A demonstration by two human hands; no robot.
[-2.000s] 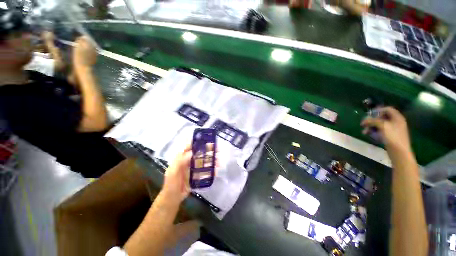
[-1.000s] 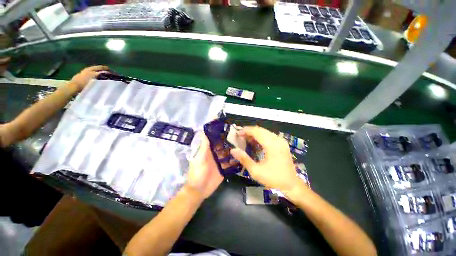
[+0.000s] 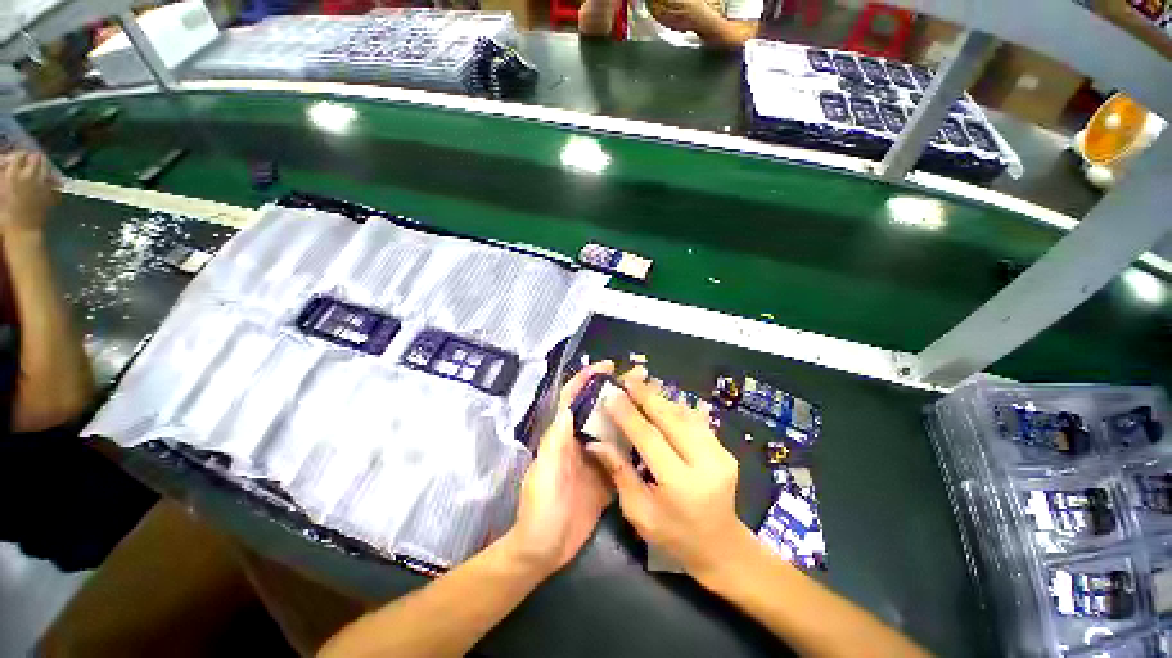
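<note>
My left hand (image 3: pixel 559 486) holds a dark phone housing (image 3: pixel 590 401) in front of me, near the right edge of the liner sheet. My right hand (image 3: pixel 681 482) is on the same housing, its fingers pressed over a pale piece on its face. The hands hide most of the housing. Two more dark housings (image 3: pixel 347 324) lie on the white foam liner sheet (image 3: pixel 257 424), which covers the black-edged tray at left. Mainboards (image 3: pixel 771 406) and small parts lie on the dark bench right of my hands; a pale piece is partly hidden under my right hand.
Clear board trays (image 3: pixel 958 476) stand at right. A green conveyor belt (image 3: pixel 450 174) runs beyond the bench, with a board (image 3: pixel 614 261) near its edge. A white metal post (image 3: pixel 1028 289) rises at right. A person's arm (image 3: pixel 45 309) is at far left. An orange fan (image 3: pixel 1116 133) stands at back right.
Both hands and the housing have come lower, and the fingers now cover more of it. Earlier my right hand was away at right. The other person's hand has left the tray's far corner.
</note>
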